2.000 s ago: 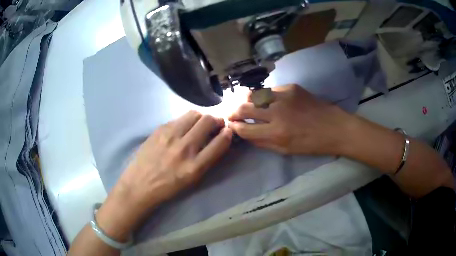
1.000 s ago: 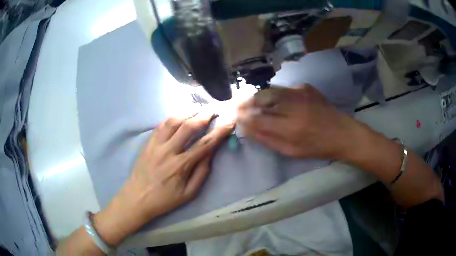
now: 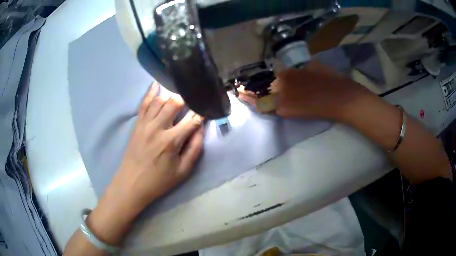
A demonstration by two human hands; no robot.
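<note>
The light grey garment panel [image 3: 240, 150] lies flat on the white machine table under the sewing machine head [image 3: 230, 40]. My left hand [image 3: 162, 135] is bare and rests on the panel left of the needle area, fingers spread a little and pointing away from me. My right hand [image 3: 310, 92] is bare, right of the needle beside the tan block [image 3: 266, 103]; its fingertips are partly hidden by the machine and overlit. A small strip with a teal-blue end [image 3: 222, 125] lies on the panel just below the dark shiny guard [image 3: 192, 65], touched by neither hand.
Stacked grey panels with dark edges [image 3: 17, 120] lie at the far left. The table's rounded front edge [image 3: 215, 230] runs below the panel, with white cloth [image 3: 300, 232] under it. Bunched grey cloth [image 3: 367, 60] lies behind my right arm.
My right hand has moved up and away behind the tan block. My left hand has shifted slightly up and left. The teal-ended strip now shows nearer the guard, and the panel's front edge has moved away from me.
</note>
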